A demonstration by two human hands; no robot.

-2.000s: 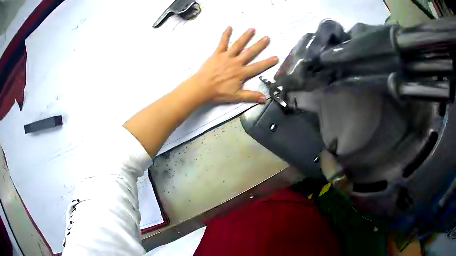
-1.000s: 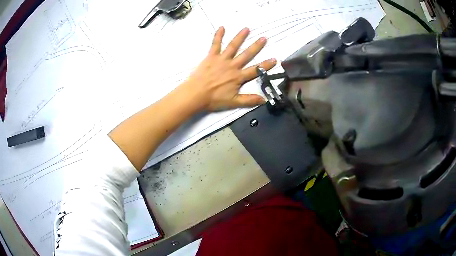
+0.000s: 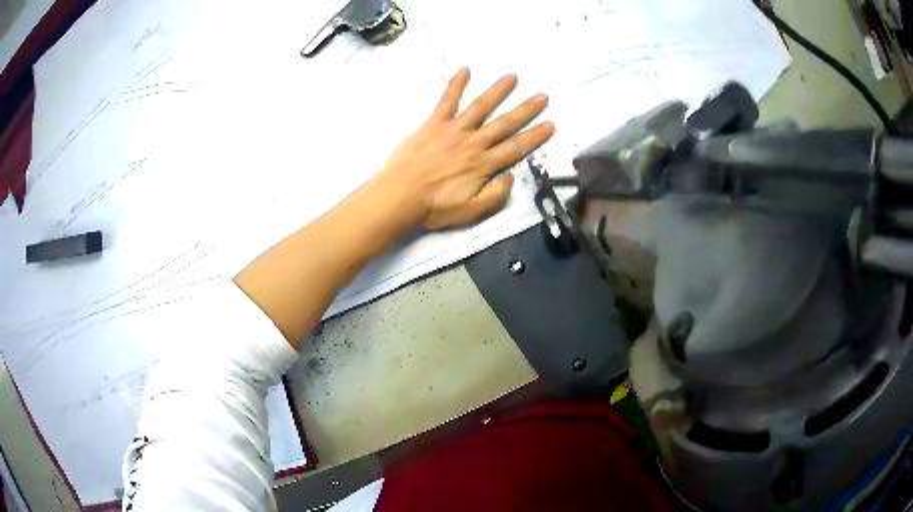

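Note:
My left hand (image 3: 466,165) lies flat on the white paper marker (image 3: 250,110), fingers apart and thumb bent, holding nothing. The electric cloth cutter (image 3: 761,290) fills the right of the view. Its small metal presser foot (image 3: 553,208) stands just right of my hand, with a gap between them. The dark base plate (image 3: 551,300) lies on the table beside the marker's front edge. The blade cannot be made out. My right hand is not in view.
A metal clamp (image 3: 368,18) lies on the paper at the top. A small dark weight (image 3: 64,247) lies at the left. Dark red fabric (image 3: 15,150) shows at the left edge. A black cable (image 3: 836,62) runs at the top right. The beige table (image 3: 410,350) shows in front.
The cutter has shifted right and its base plate has turned compared with two seconds ago. My left hand has stayed nearly in place; its thumb has drawn in from the presser foot.

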